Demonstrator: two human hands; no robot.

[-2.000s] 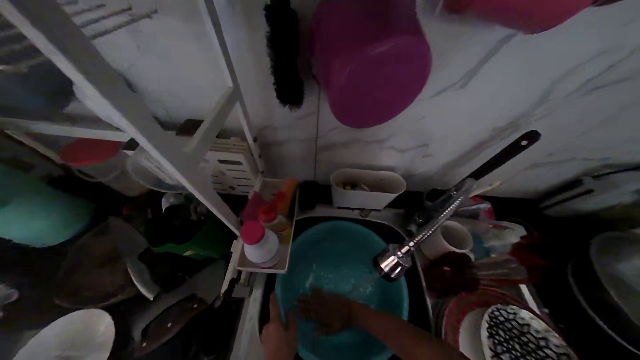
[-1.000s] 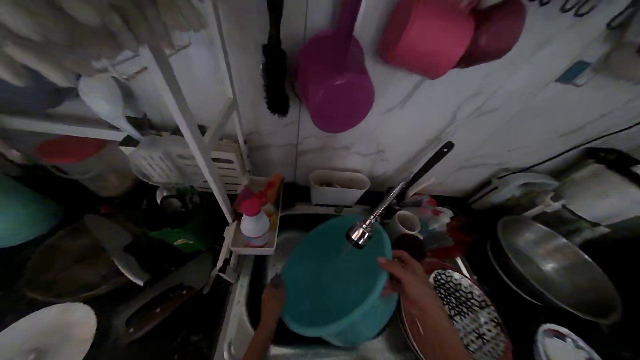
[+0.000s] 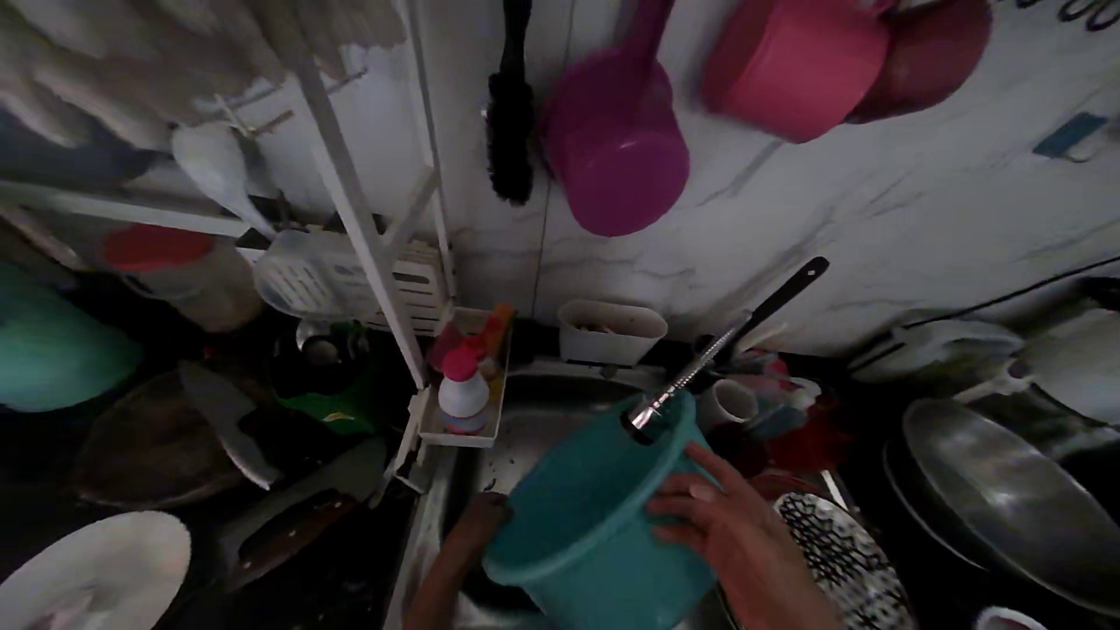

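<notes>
A teal plastic basin (image 3: 621, 560) is tilted over the metal sink (image 3: 525, 437), its mouth toward the upper left. My right hand (image 3: 717, 516) grips its right side, fingers spread over the outer wall below the rim. At the left rim is my left hand (image 3: 481, 521), holding the basin there; its fingertips are partly hidden. The chrome faucet head (image 3: 643, 420) hangs over the basin's far rim. Behind the left part of the sink, a pump bottle with a pink top (image 3: 464, 394) stands in a narrow tray (image 3: 459, 440). What the basin holds inside cannot be made out.
A patterned plate (image 3: 840, 551) and a white mug (image 3: 728, 402) are right of the sink, with metal pans (image 3: 1006, 490) beyond. Left lie a knife (image 3: 232, 424), a cleaver (image 3: 297, 516) and a white plate (image 3: 105, 569). A purple dipper (image 3: 617, 149) hangs above.
Two seconds ago one hand was spread inside the basin as it sat in the sink. Both hands then took its sides, and the basin has since tipped further. The view has shifted.
</notes>
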